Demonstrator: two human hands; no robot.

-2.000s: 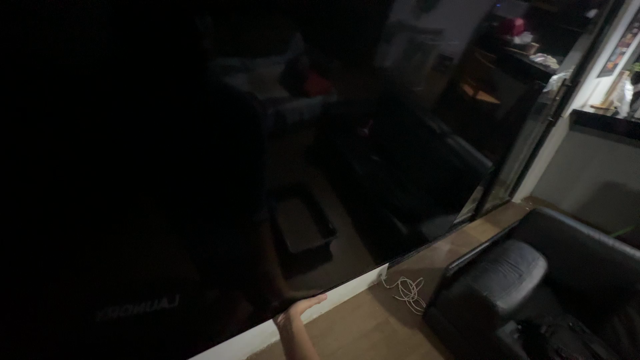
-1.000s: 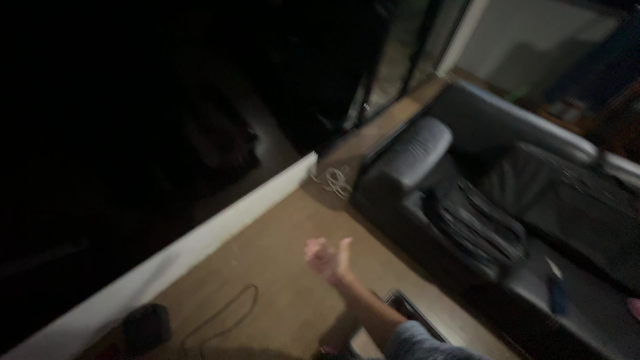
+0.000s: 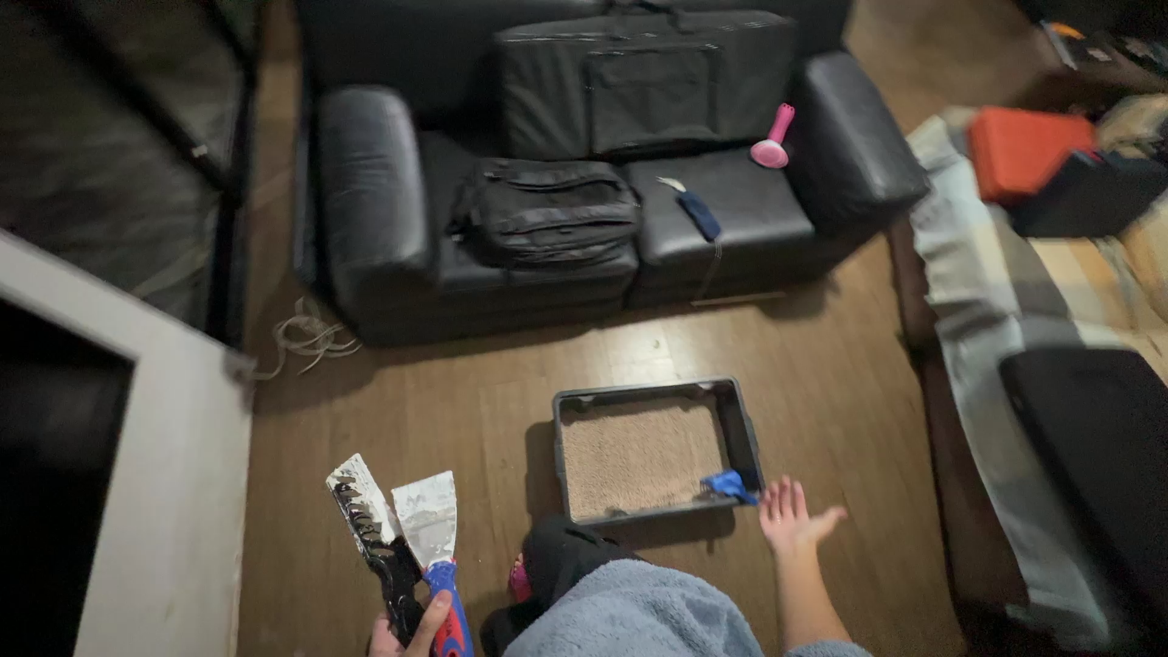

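My left hand (image 3: 415, 630), low left of centre, grips two tools side by side. One is a putty knife (image 3: 427, 520) with a red and blue handle; the other is a black-handled scraper (image 3: 370, 520) with cut-outs along its edge. Both blades bear white residue. My right hand (image 3: 796, 522) is held out with its fingers spread and nothing in it, at the right end of a grey litter tray (image 3: 650, 392). Sand-coloured litter (image 3: 639, 452) fills the tray, and a blue litter scoop (image 3: 728, 485) lies in its lower right corner.
Behind the tray stands a black leather sofa (image 3: 370, 182) with a black bag (image 3: 552, 214), a large black case (image 3: 652, 87), a pink brush (image 3: 774, 141) and a dark blue item (image 3: 698, 214). A white cable (image 3: 310, 339) lies coiled left. A covered couch (image 3: 985, 383) borders the right side.
The view has swung right from the dark glossy surface to the sofa and floor. My left hand with the two tools, and the tray's litter, now show.
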